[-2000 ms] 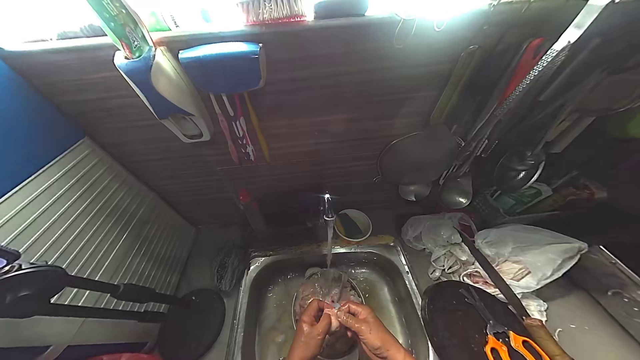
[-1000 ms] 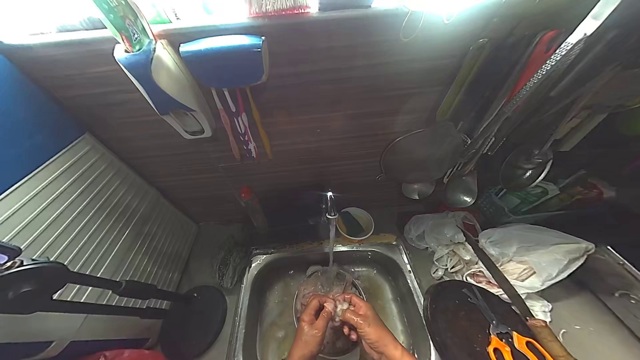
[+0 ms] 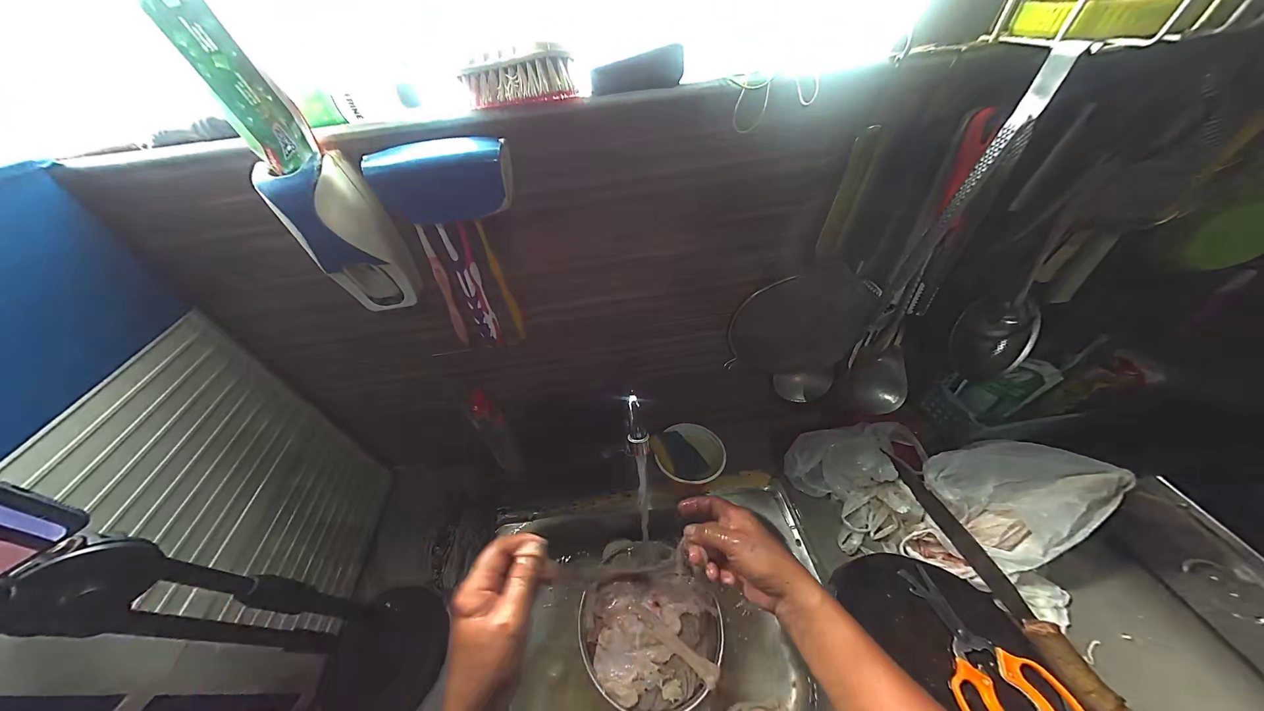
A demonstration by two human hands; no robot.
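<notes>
Water runs from the faucet (image 3: 637, 434) into the metal sink (image 3: 795, 533). Below the stream a round bowl (image 3: 723, 632) holds a heap of pale, wet, meat-like pieces (image 3: 647, 647). My left hand (image 3: 499, 597) is at the bowl's upper left, thumb and fingers pinched on one end of a thin, translucent strip (image 3: 612, 571). My right hand (image 3: 736, 553) is at the upper right, its fingers curled at the strip's other end. The strip spans the gap between both hands, over the bowl's far edge. Blur hides the exact grip of the right fingers.
Right of the sink lie a knife (image 3: 963, 538), orange-handled scissors (image 3: 997, 671) on a dark round board (image 3: 879, 612), and plastic bags (image 3: 1027, 494). A tub with a sponge (image 3: 691, 454) stands behind the sink. A black stand (image 3: 178, 583) is at left; utensils (image 3: 928, 237) hang at right.
My hands were close together over the bowl and have moved apart, left and right. The pale strip now stretches between them, and the bowl's contents are exposed.
</notes>
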